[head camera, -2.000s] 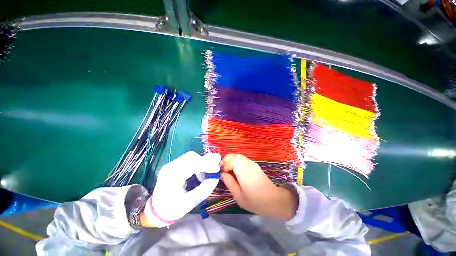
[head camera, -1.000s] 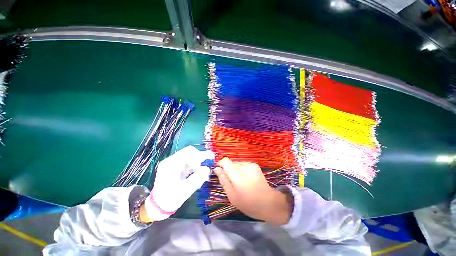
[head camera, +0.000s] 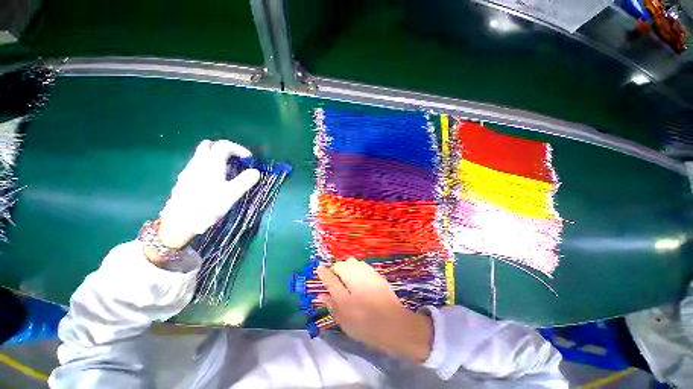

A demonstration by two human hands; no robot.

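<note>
My left hand (head camera: 209,186), in a white glove, is at the blue-headed heap of partly wired harnesses (head camera: 251,220). Its thumb and fingers are around a blue housing (head camera: 245,162) at the heap's top; whether they grip it is unclear. My bare right hand (head camera: 368,304) is over the filled harness pile (head camera: 418,279) below the red-orange wires, with its fingers closed on the wires of a harness. That harness's blue housing (head camera: 299,284) sticks out to the left of the fingers. The palm side is hidden.
Blue (head camera: 376,135), purple (head camera: 380,177) and red-orange wires (head camera: 380,228) lie above the pile. Right of a yellow strip (head camera: 450,285) lie red (head camera: 501,150), yellow (head camera: 505,188) and pale pink wires (head camera: 505,232). A metal rail (head camera: 380,93) runs behind. Black and white wires lie far left.
My left hand has left the housing in front of me and moved up and left to the blue-headed heap. My right hand has moved slightly down onto the filled pile.
</note>
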